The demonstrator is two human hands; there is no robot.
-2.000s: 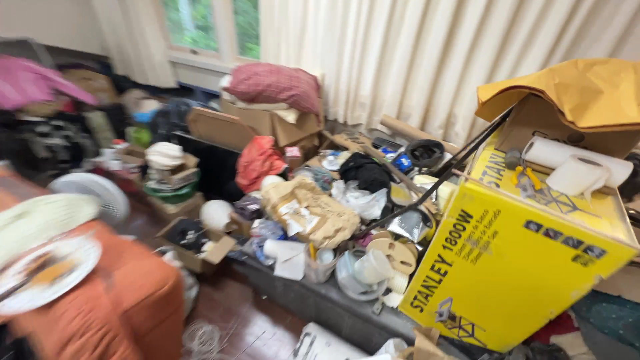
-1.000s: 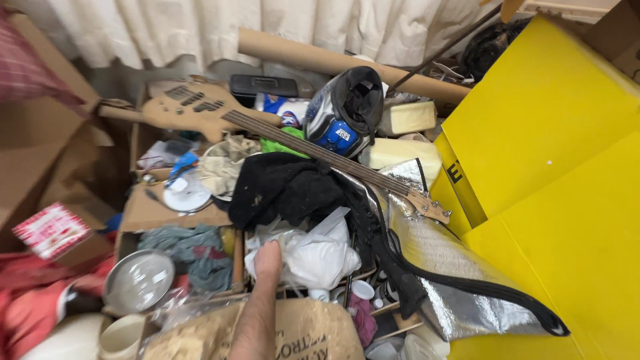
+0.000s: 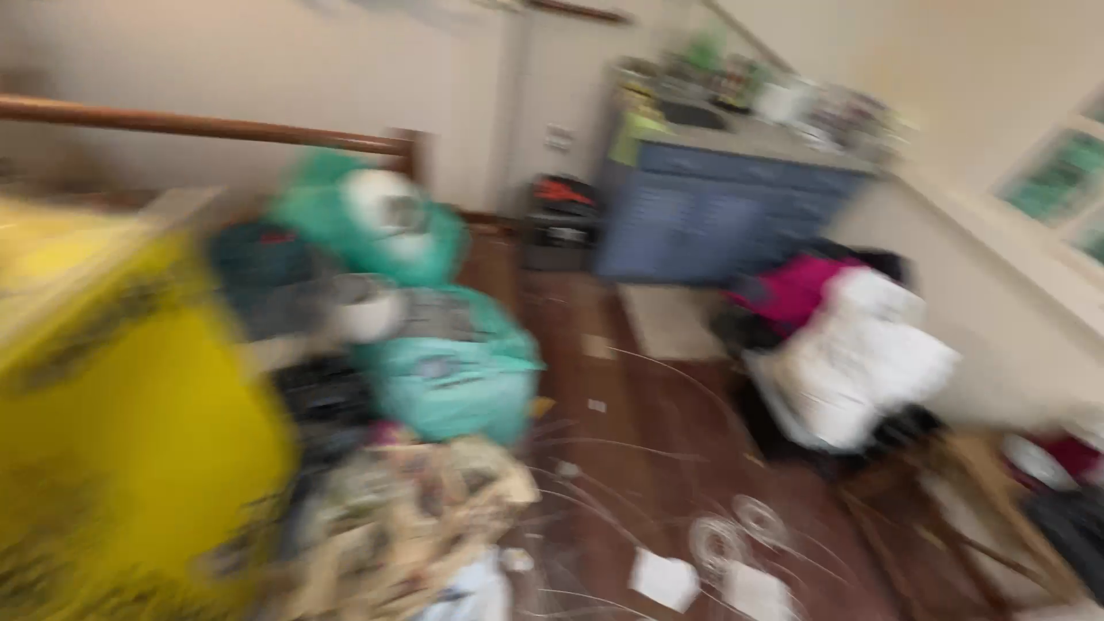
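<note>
Neither my left hand nor my right hand shows in this blurred view. A large yellow cardboard box (image 3: 155,414) fills the left side. Beside it stand green plastic bags (image 3: 457,371) stuffed with things, one with a round white object (image 3: 388,207) on it. A pile of crumpled tan paper or bags (image 3: 414,526) lies in front of them. Loops of pale cable (image 3: 720,539) and small white pieces (image 3: 664,580) are scattered over the dark wooden floor (image 3: 638,448).
A blue cabinet (image 3: 690,216) with a cluttered counter stands at the back, a black bin or case (image 3: 561,224) at its left. White and magenta cloths (image 3: 862,354) are heaped at the right, near a wooden chair or frame (image 3: 992,500). A wooden rail (image 3: 198,125) crosses the upper left.
The view has swung far away from the curtain, the bass guitar and the clutter. One bare hand that touched a white plastic bag a second ago is out of view.
</note>
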